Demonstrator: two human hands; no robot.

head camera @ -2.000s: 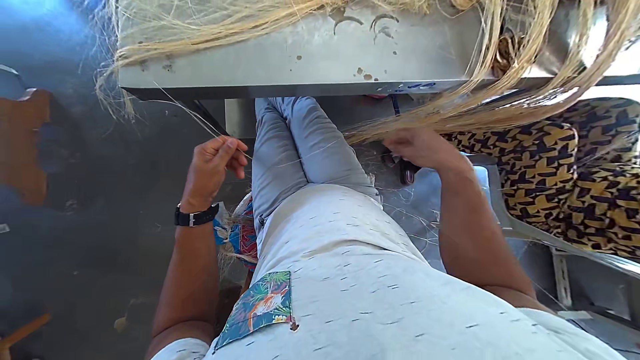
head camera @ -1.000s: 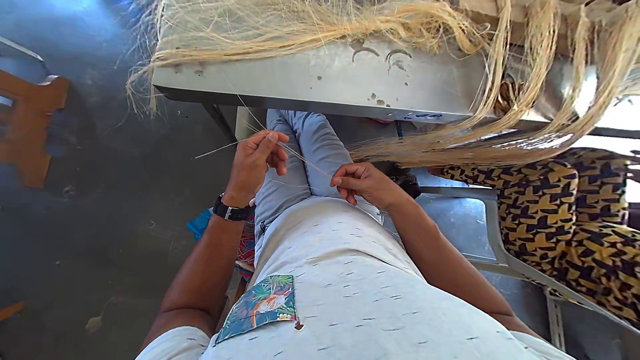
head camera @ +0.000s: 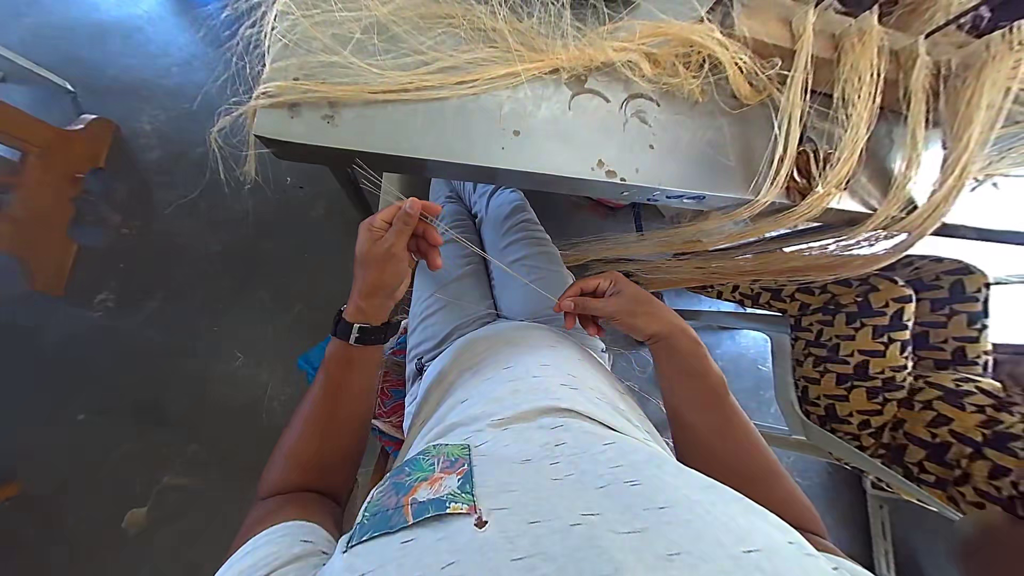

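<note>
Thin pale fibre strands (head camera: pixel 496 260) stretch between my two hands above my lap. My left hand (head camera: pixel 398 244) pinches them between thumb and fingers, with their loose ends sticking out past it at the upper left. At the other end, my right hand (head camera: pixel 612 306) grips the strands with thumb and forefinger. A large mass of straw-coloured fibre (head camera: pixel 512 64) lies along the table. Further hanks of the same fibre (head camera: pixel 856 120) hang over the table's right part and sweep left below its edge, close above my right hand.
The worn metal-grey table (head camera: pixel 480 132) has its front edge just beyond my hands. Patterned cushioned seats (head camera: pixel 856 360) with a grey frame stand at the right. A brown wooden furniture part (head camera: pixel 52 192) is at the far left. Patterned cloth (head camera: pixel 390 392) lies beside my left hip.
My hands, far apart two seconds ago, have come nearer each other, and the strands now run between them. Since one second ago, the strand pointing left from my left hand no longer shows there.
</note>
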